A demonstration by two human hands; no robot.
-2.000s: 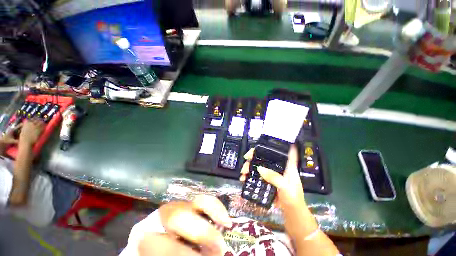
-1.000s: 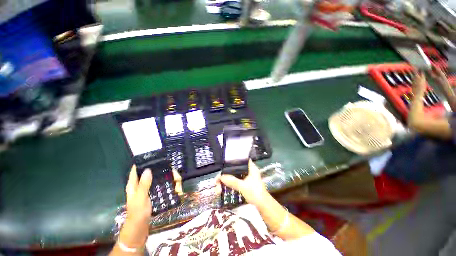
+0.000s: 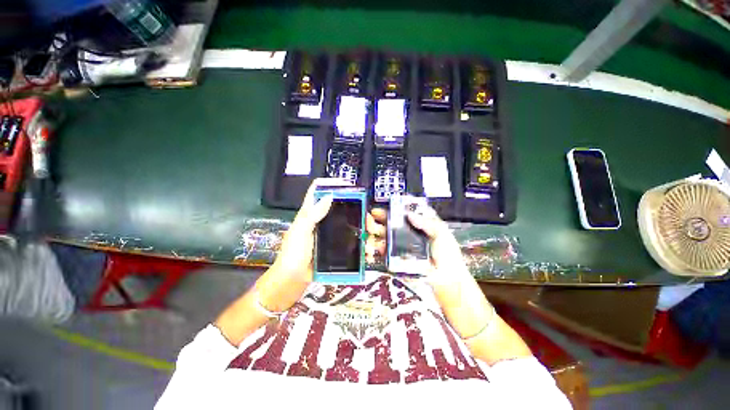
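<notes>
My left hand (image 3: pixel 298 255) holds a flip phone with a teal-blue border (image 3: pixel 340 238) and a dark screen, over the bench's front edge. My right hand (image 3: pixel 439 244) holds a second phone (image 3: pixel 407 241), pale-edged with a greyish face, beside the first. The black phone tray (image 3: pixel 276 172) lies just beyond my hands. Two open flip phones with white lit screens stand in its middle, the left one (image 3: pixel 351 118) and the right one (image 3: pixel 391 119). Closed black phones with gold marks, one at the lower right (image 3: pixel 483 162), sit in other pockets. Two lower pockets show white rectangles.
A white-edged smartphone (image 3: pixel 593 188) lies right of the tray, with a round cream fan (image 3: pixel 690 227) beyond it. A red tray (image 3: pixel 18 142) is at the far left. A clear bottle (image 3: pixel 144 20) and cables are at the upper left. A green conveyor (image 3: pixel 384 30) runs behind.
The view has swung back over the tray. Both phones were open with pale screens and keypads showing; now they are held closer together, one showing a dark teal-bordered face, the other a greyish face.
</notes>
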